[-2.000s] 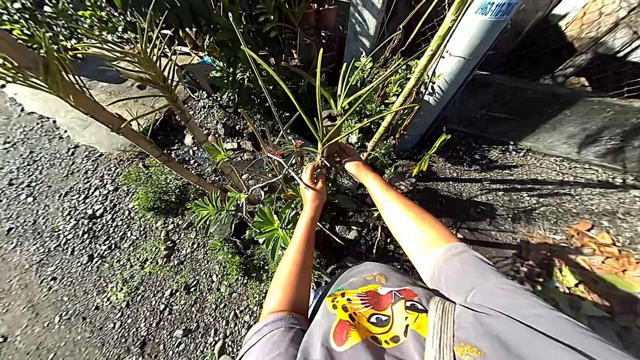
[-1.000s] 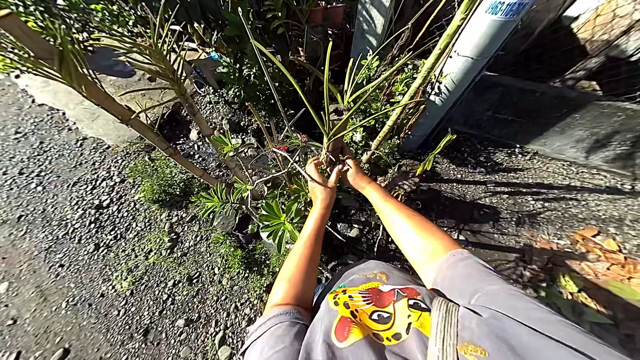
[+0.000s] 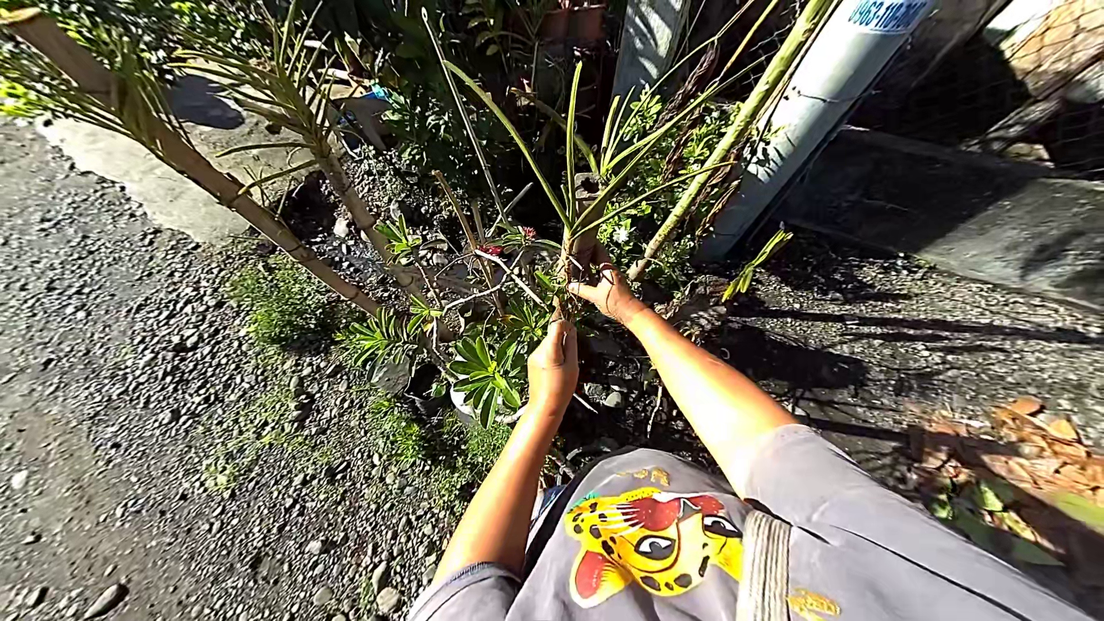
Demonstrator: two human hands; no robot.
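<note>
A spiky plant with long narrow leaves [image 3: 571, 164] rises in front of me beside a short brown post or stem [image 3: 586, 194]. My right hand [image 3: 608, 291] closes its fingers around the plant's lower stem [image 3: 567, 259]. Just below and to the left, my left hand [image 3: 554, 362] is closed at the base of the same stem; its fingertips are partly hidden. Close to my left hand grows a leafy green rosette plant [image 3: 487, 375] in a pale pot, only partly visible. Thin bare branches with small red flowers [image 3: 490, 250] stand left of the stem.
Bamboo poles [image 3: 250, 211] lean at the left, and a green stalk [image 3: 733, 138] slants at the right. Behind it stands a grey post [image 3: 806, 121] bearing writing. A low concrete wall [image 3: 957, 207] runs right, with dry leaves [image 3: 1035, 440] nearer. Gravel [image 3: 172, 414] covers the left.
My left hand has moved down along the stem, from beside my right hand to below it. My right hand stays at the stem.
</note>
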